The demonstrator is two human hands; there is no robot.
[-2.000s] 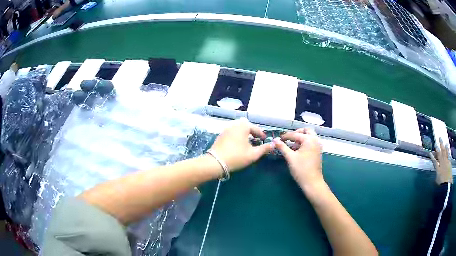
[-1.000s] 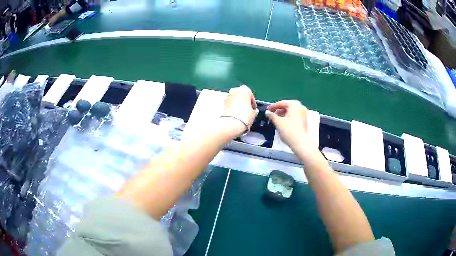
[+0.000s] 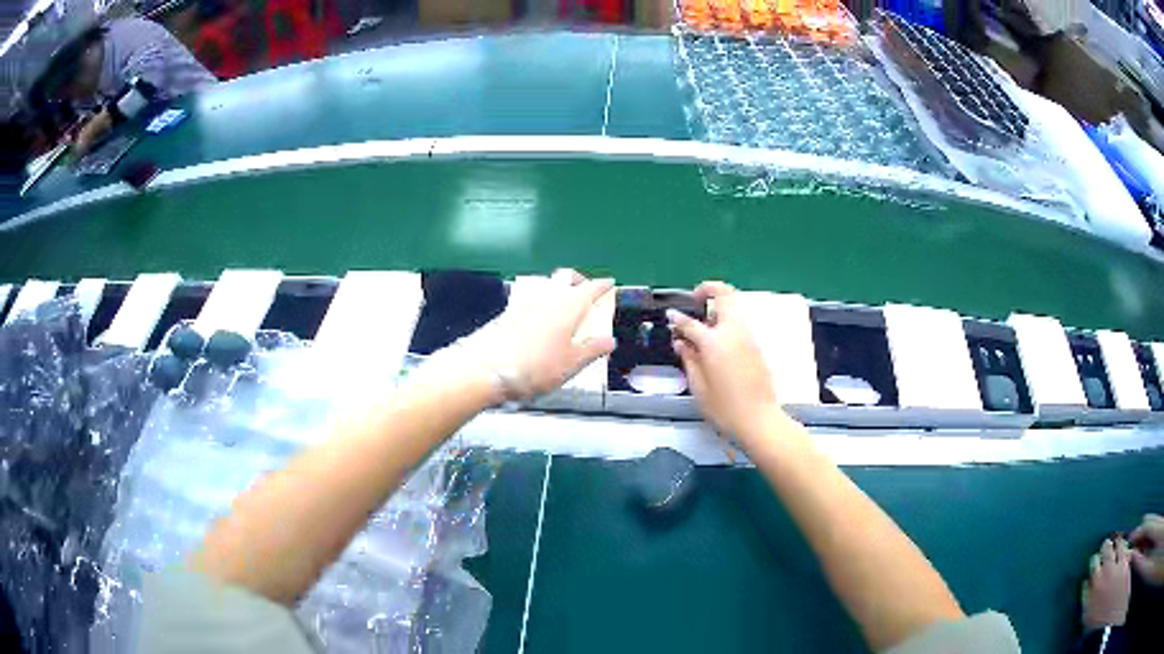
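My left hand (image 3: 552, 339) rests at the left edge of an open gift box base, over its white lid panel. My right hand (image 3: 717, 351) is at the right side of the same box, fingertips over the upper slots of its black inner tray (image 3: 638, 342). Small earbud pieces seem to stand in the slots; fingers partly hide them. The whitish case recess (image 3: 656, 380) shows low in the tray. A dark charging case (image 3: 665, 479), closed, lies on the green bench in front of the belt rail.
More boxes with white lids (image 3: 917, 358) run left and right. Three dark cases (image 3: 226, 348) lie on clear plastic (image 3: 319, 422) at left. Behind the green belt (image 3: 383, 217) are blister trays (image 3: 804, 102) with orange parts (image 3: 766, 15). Another person's hands (image 3: 1108, 581) show at right; a person sits far left.
The camera view has tilted up. The case on the bench, open before, is now closed. My hands have moved from handling small pieces to the box's sides and slots.
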